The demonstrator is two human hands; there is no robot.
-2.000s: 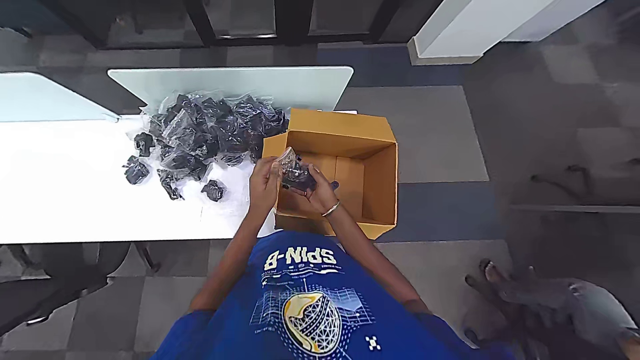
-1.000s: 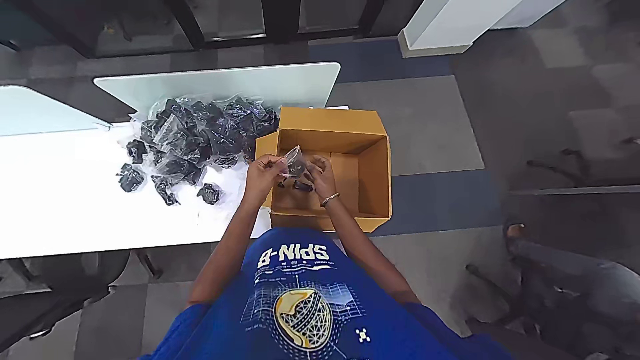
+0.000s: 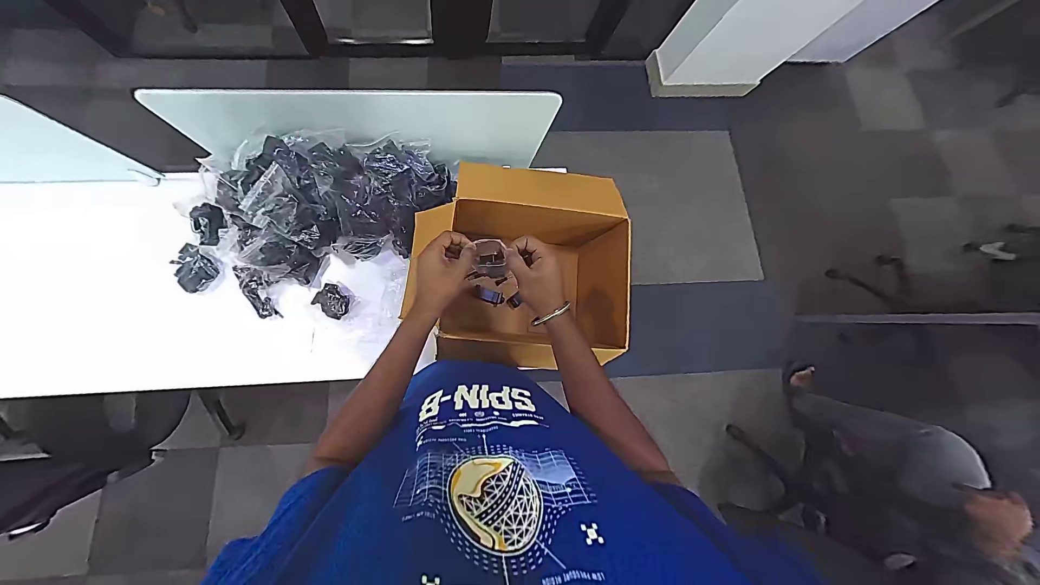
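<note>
Over the open cardboard box (image 3: 601, 284), my left hand (image 3: 445, 272) and my right hand (image 3: 536, 272) pinch a small clear plastic bag (image 3: 490, 257) between them, one at each side. What the bag contains is too small to tell. Below the bag, small dark items (image 3: 488, 295) show inside the box; their kind is unclear. To the left, a pile of black items in clear plastic bags (image 3: 317, 199) lies on the white table, and a separate wrapped black item (image 3: 332, 301) lies in front of it.
The white table (image 3: 162, 325) has an upright pale panel (image 3: 357, 110) along its back edge. A white pillar (image 3: 707, 49) stands at the back right. Another person (image 3: 910, 463) sits at the lower right. A dark chair (image 3: 106, 439) is at the lower left.
My hands have shifted their hold on the bag, which was bunched between them two seconds ago and is now held out by its sides. The person at the right has shifted.
</note>
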